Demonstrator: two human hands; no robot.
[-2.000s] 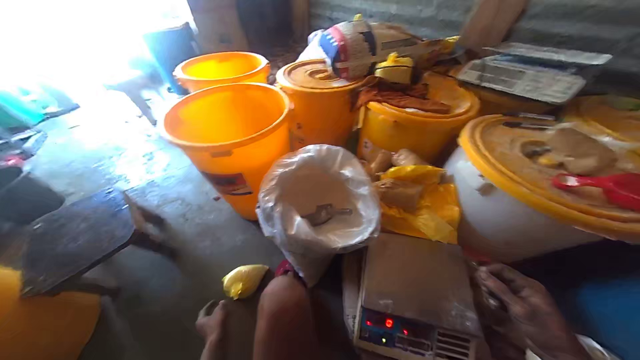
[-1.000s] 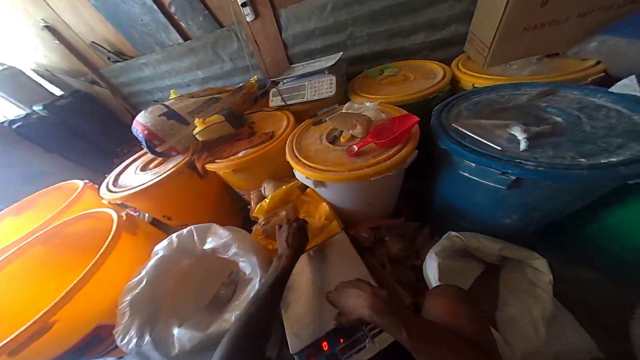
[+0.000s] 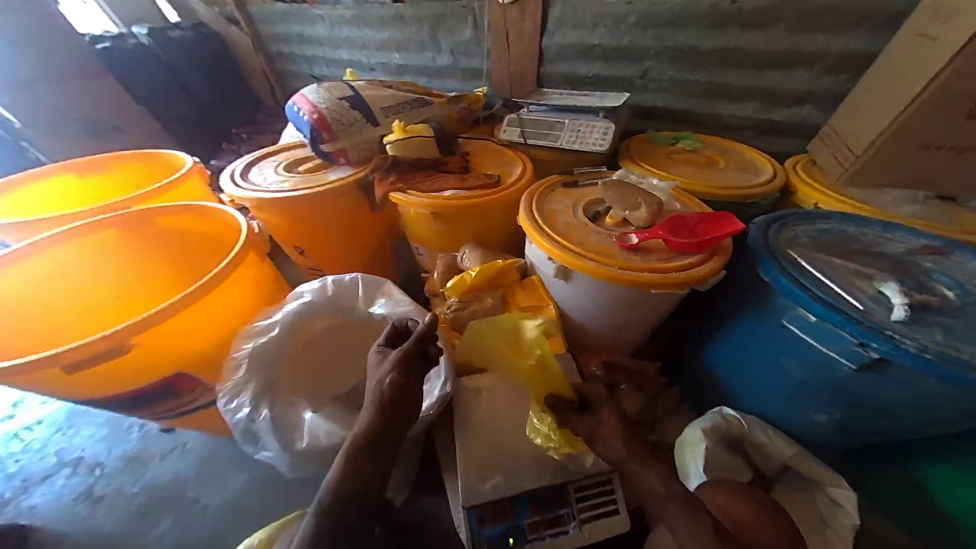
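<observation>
In my right hand [image 3: 587, 415] is a thin yellow plastic bag [image 3: 518, 358], hanging above the metal plate of a digital scale [image 3: 496, 442]. My left hand [image 3: 404, 351] is raised beside the bag, its fingers closed together; whether they pinch anything cannot be seen. Behind the scale lie tied brown-filled bags [image 3: 465, 267] and yellow plastic [image 3: 541, 301]. Left of the scale stands a bucket lined with a clear plastic bag [image 3: 259, 404], with pale powder inside.
Open orange tubs [image 3: 152, 305] stand at the left. Farther back are lidded orange buckets [image 3: 335, 236], a white bucket [image 3: 602, 328] with a red scoop [image 3: 690, 231] on its lid, and a second scale [image 3: 564, 131]. A blue drum [image 3: 808, 343] and a white sack [image 3: 823, 496] are at the right.
My left hand has come back from the yellow plastic behind the scale. A yellow bag now hangs from my right hand, which was over the scale plate. The view has turned right since the first frame.
</observation>
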